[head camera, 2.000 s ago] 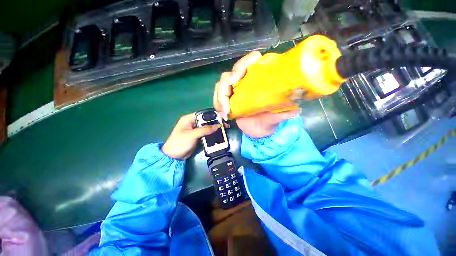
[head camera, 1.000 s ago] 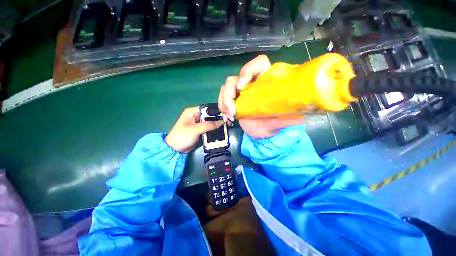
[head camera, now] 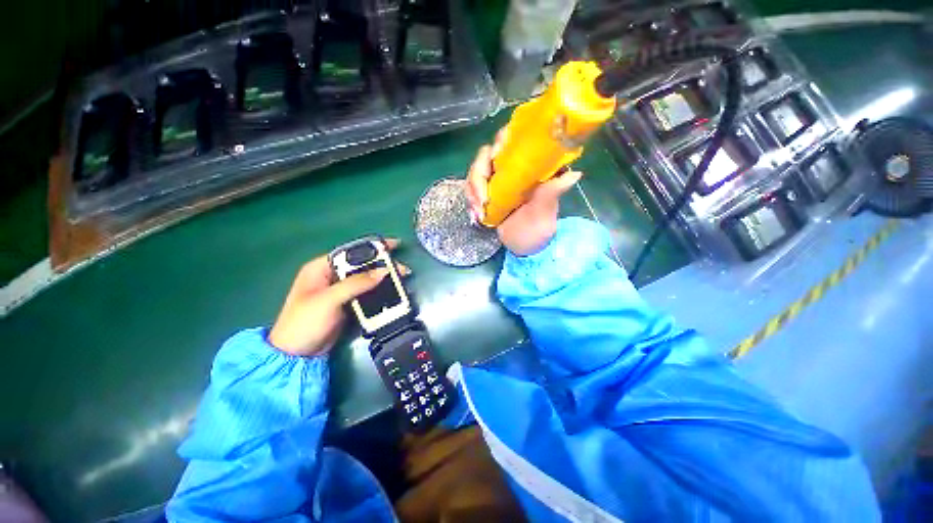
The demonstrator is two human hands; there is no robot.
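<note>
My left hand (head camera: 319,301) holds the opened black flip phone (head camera: 381,302), thumb across the half with the pale frame. Its keypad half (head camera: 412,378) hangs towards my body, with white digits showing. My right hand (head camera: 520,199) is closed around the yellow electric screwdriver (head camera: 544,133), above the right edge of the round screw dish (head camera: 450,223). The dish has a grey speckled surface. The driver's tip is hidden behind my fingers.
A clear blister tray (head camera: 276,128) with black phone units lies on a brown board (head camera: 87,233) at the upper left. Another clear tray (head camera: 665,169) holds units with bright rectangles at the right. The black cord (head camera: 706,153) crosses it. A small black fan (head camera: 897,167) stands at far right.
The screwdriver has moved off the phone, up and away to the dish, and tilted more upright. The screw dish and fan have come into view. The phone shows further left, angled.
</note>
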